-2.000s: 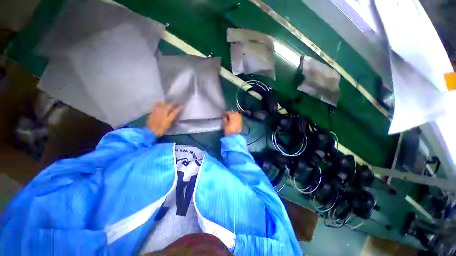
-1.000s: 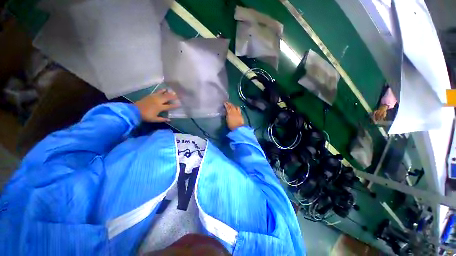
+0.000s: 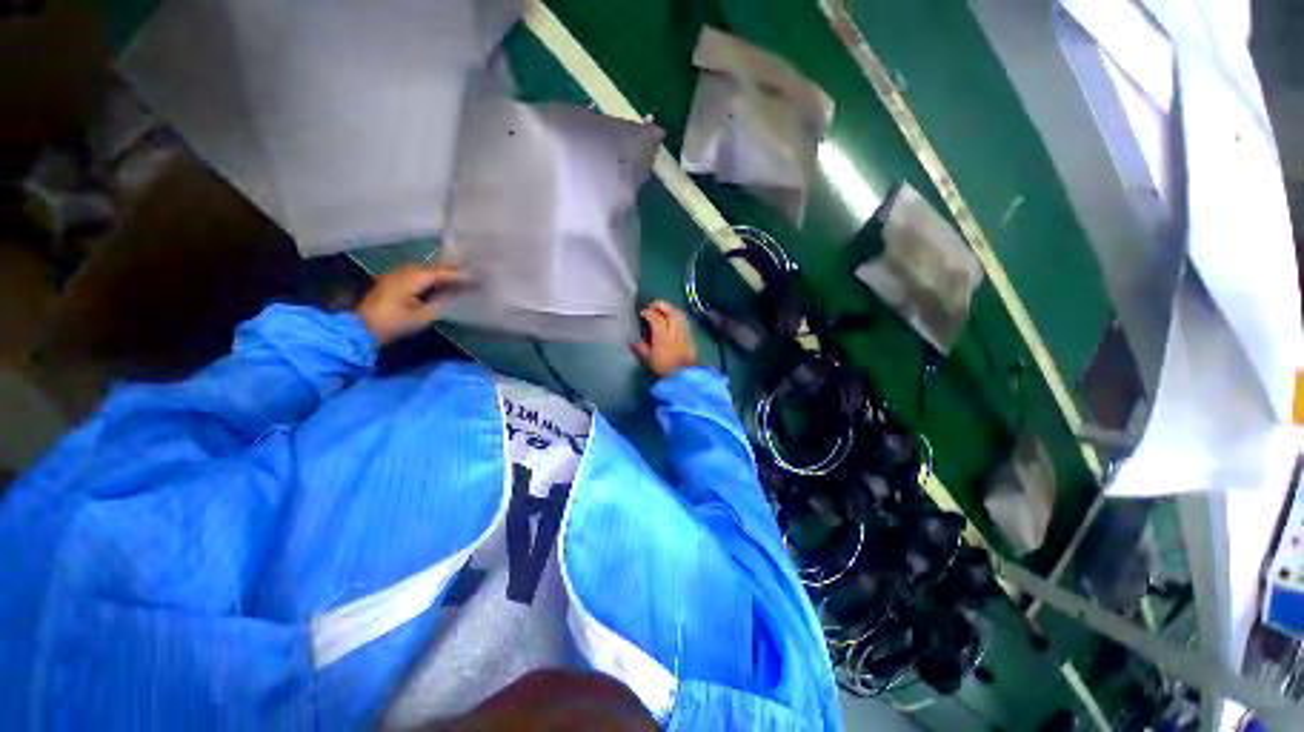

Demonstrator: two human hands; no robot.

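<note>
A grey-white protective bag (image 3: 546, 215) lies on the green bench in front of me, slightly bulged, with its open-looking edge towards me. A thin black cable trails out below that edge. My left hand (image 3: 411, 298) is at the bag's near left corner, fingertips on or beside it; the grip is unclear. My right hand (image 3: 665, 339) is at the near right corner with fingers curled; a small dark thing shows at its fingertips. What is inside the bag is hidden.
A stack of empty bags (image 3: 351, 129) lies at the left. Several black headsets (image 3: 808, 415) cluster at the right. Bagged headsets (image 3: 754, 122) lie beyond, with one more (image 3: 922, 265) and another farther right (image 3: 1021, 495). White sheets (image 3: 1216, 286) hang at the right.
My left hand has moved left, towards the bag's corner, and my right hand stays near the right corner. The other person's hand at the far right is no longer in view. The camera view has shifted.
</note>
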